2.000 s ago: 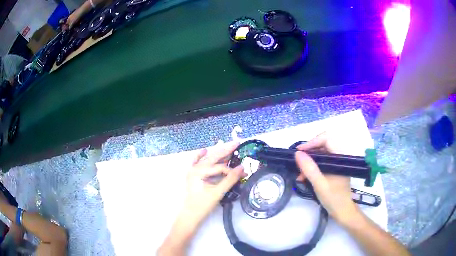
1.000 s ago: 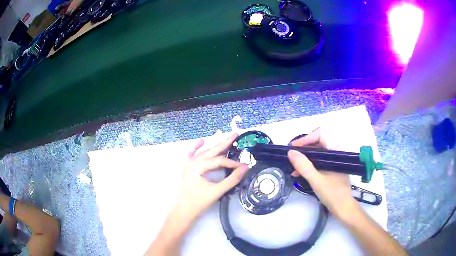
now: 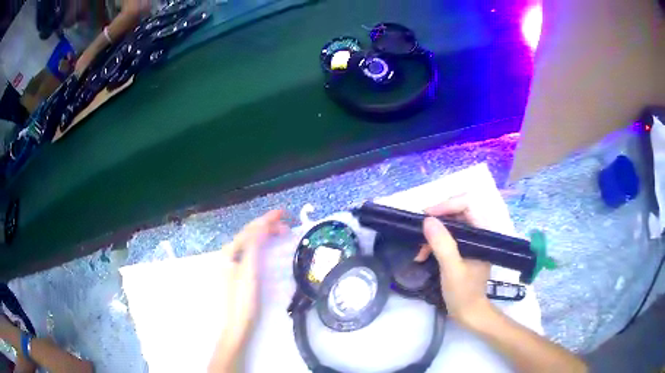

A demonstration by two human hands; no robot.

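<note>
Black headphones lie on the white paper sheet (image 3: 182, 306), with the headband (image 3: 430, 342) curving towards me. The open ear cup (image 3: 306, 255) shows a green circuit board (image 3: 332, 237) and a white block (image 3: 324, 262). The speaker baffle (image 3: 352, 295) with its silver centre lies over the cup's lower edge. The closed ear cup (image 3: 412, 273) is partly behind my right hand. My right hand (image 3: 459, 269) holds the black glue syringe (image 3: 481, 240) with a green cap; its tip is above the cups. My left hand (image 3: 251, 251) is left of the open cup, blurred, touching nothing visible.
A green conveyor (image 3: 211, 131) carries another opened headphone (image 3: 379, 109) and a row of black headphones (image 3: 124, 62). Other people's arms (image 3: 109, 36) show at the left. A slotted black object (image 3: 507, 291), a blue object (image 3: 618, 181), a cardboard screen (image 3: 583, 87) and purple light are at right.
My left hand has moved left, off the open cup. The syringe tip has lifted away from the circuit board, uncovering it. The view has shifted.
</note>
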